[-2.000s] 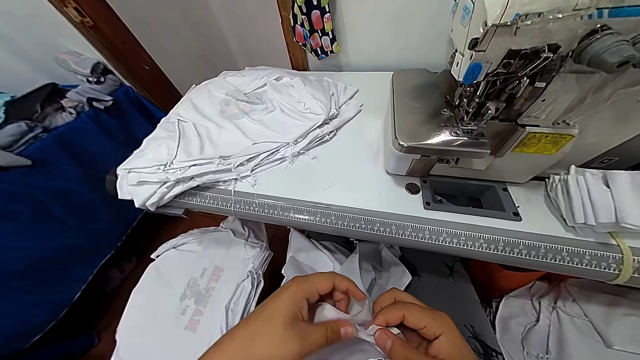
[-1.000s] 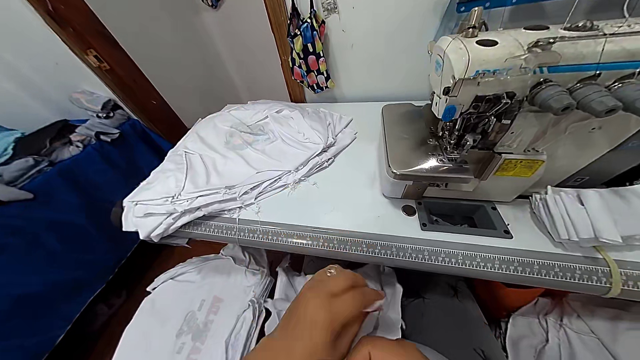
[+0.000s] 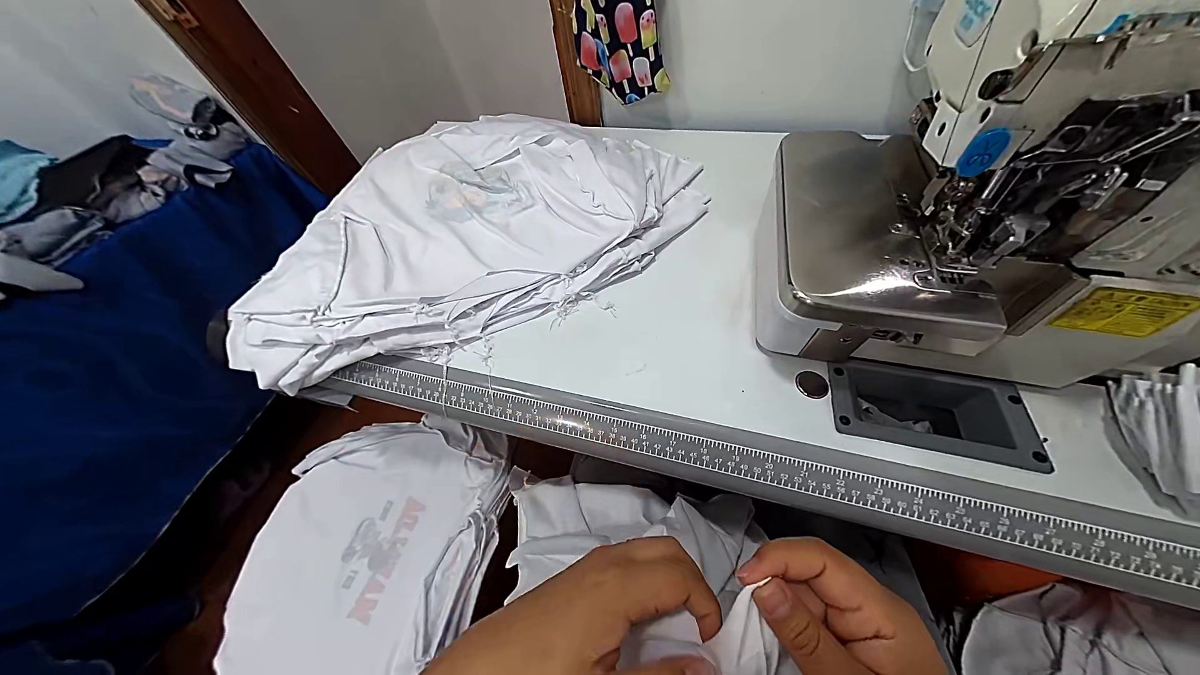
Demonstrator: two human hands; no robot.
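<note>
A piece of white fabric [image 3: 745,637] lies over my lap below the table's front edge. My right hand [image 3: 834,614] pinches its edge between thumb and forefinger. Close on its left, my left hand [image 3: 614,609] is at the same cloth with bent fingers; its fingertips are partly cut off by the frame's bottom, so its hold is unclear. More pale cloth [image 3: 609,520] lies just beyond my hands. On the table's left end rests a stack of sewn white garments [image 3: 469,225] with loose threads. The overlock sewing machine [image 3: 881,234] stands on the right, away from both hands.
A ruler strip [image 3: 656,450] runs along the table's front edge. Printed white pieces [image 3: 366,553] are stacked at lower left, beside a blue cloth [image 3: 122,375] with clothes on it. Folded white strips [image 3: 1158,436] lie at the right, above grey-white fabric [image 3: 1069,633]. A dark tray [image 3: 1027,422] is set into the table.
My right hand, mostly below the frame one second ago, is in sight again with the fabric edge pinched. The left hand has moved off the spot where it covered the cloth. The view has shifted.
</note>
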